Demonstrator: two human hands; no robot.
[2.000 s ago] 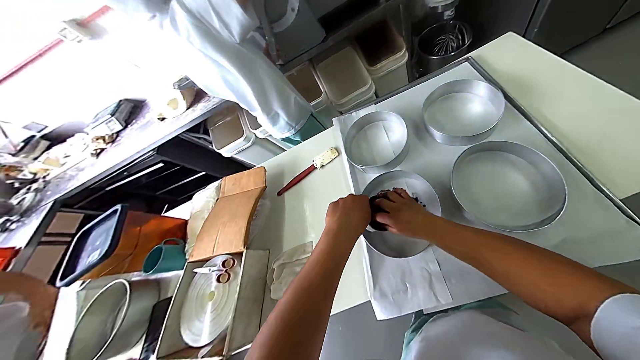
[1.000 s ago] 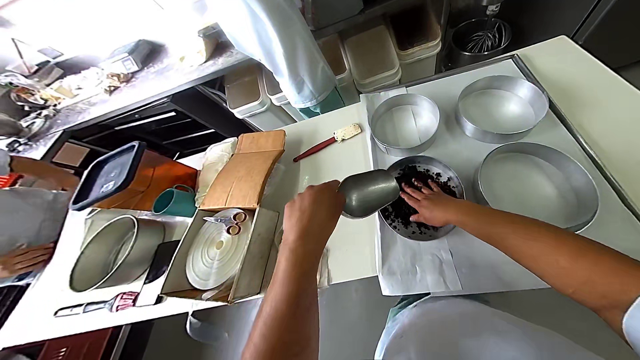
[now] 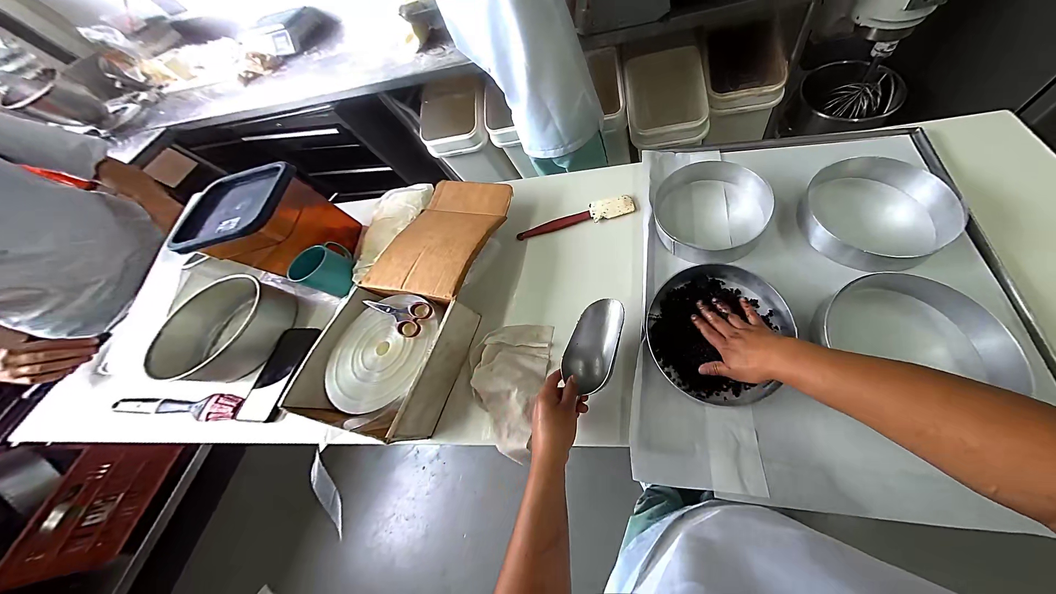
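Observation:
My left hand grips the handle of a metal scoop, whose bowl points away from me over the table and looks empty. My right hand lies palm down, fingers spread, on dark crumbs inside a round metal ring. The crumbs cover much of the ring's bottom. Three more metal rings stand around it on white paper: a small one behind, one at the back right and a wide one at the right. A crumpled cloth lies left of the scoop.
A red-handled spatula lies at the back. To the left are an open cardboard box with scissors, a teal mug, a deep round pan, a brush and a lidded tub. Two people stand nearby.
My left hand and the scoop have moved away from the ring, toward the left. The right hand is still in the ring, where dark crumbs showed one second ago too.

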